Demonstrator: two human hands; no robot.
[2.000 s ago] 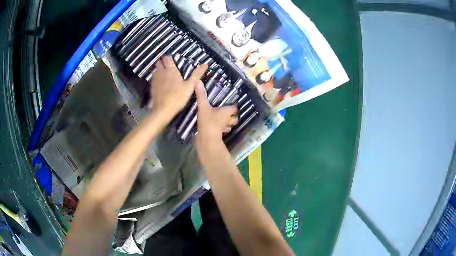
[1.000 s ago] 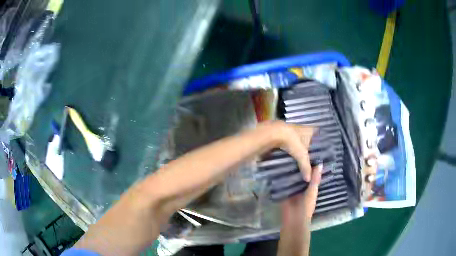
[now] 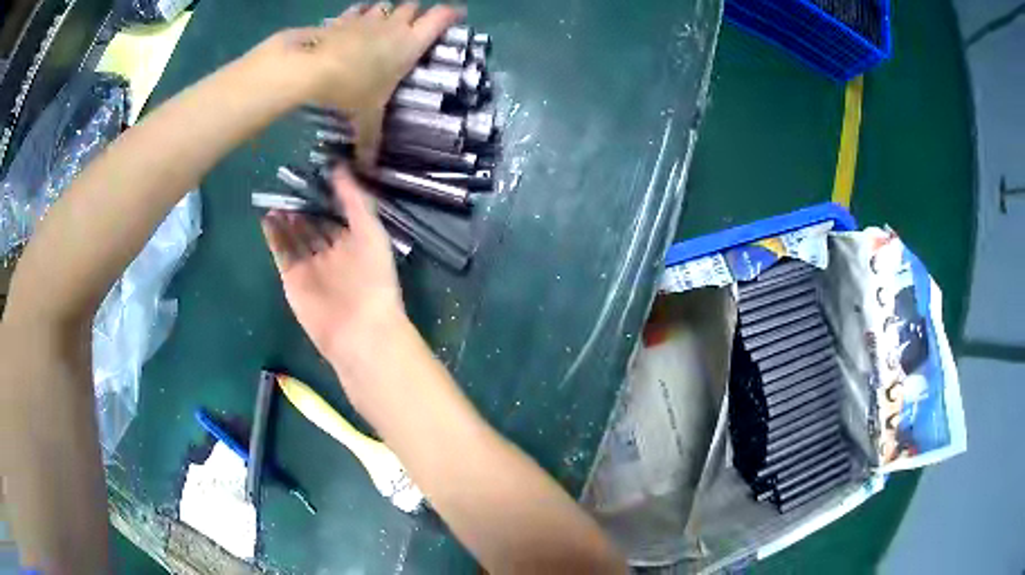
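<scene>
A fanned bundle of grey steel tubes [image 3: 433, 129] lies on the green bench, ends pointing several ways. My left hand [image 3: 377, 67] is over its upper left side, fingers spread along the far edge and thumb side against the tubes. My right hand [image 3: 337, 264] is at its lower left, thumb over the tubes and fingers curled at their ends; some fingers are hidden or blurred. More dark tubes [image 3: 792, 382] lie in a row in the newspaper-lined blue crate [image 3: 764, 230] at the right.
A brush [image 3: 348, 440] with a yellow handle, a dark bar [image 3: 261, 438], a blue pen [image 3: 221, 434] and white paper [image 3: 219, 502] lie nearer me on the bench. Crumpled clear plastic [image 3: 141, 326] is at the left. Another blue basket [image 3: 826, 39] stands beyond the bench edge [image 3: 703, 90].
Both hands have moved with a batch of tubes from the lined crate to the bench. The view has swung left, so the crate now appears at the right, with its remaining tubes uncovered.
</scene>
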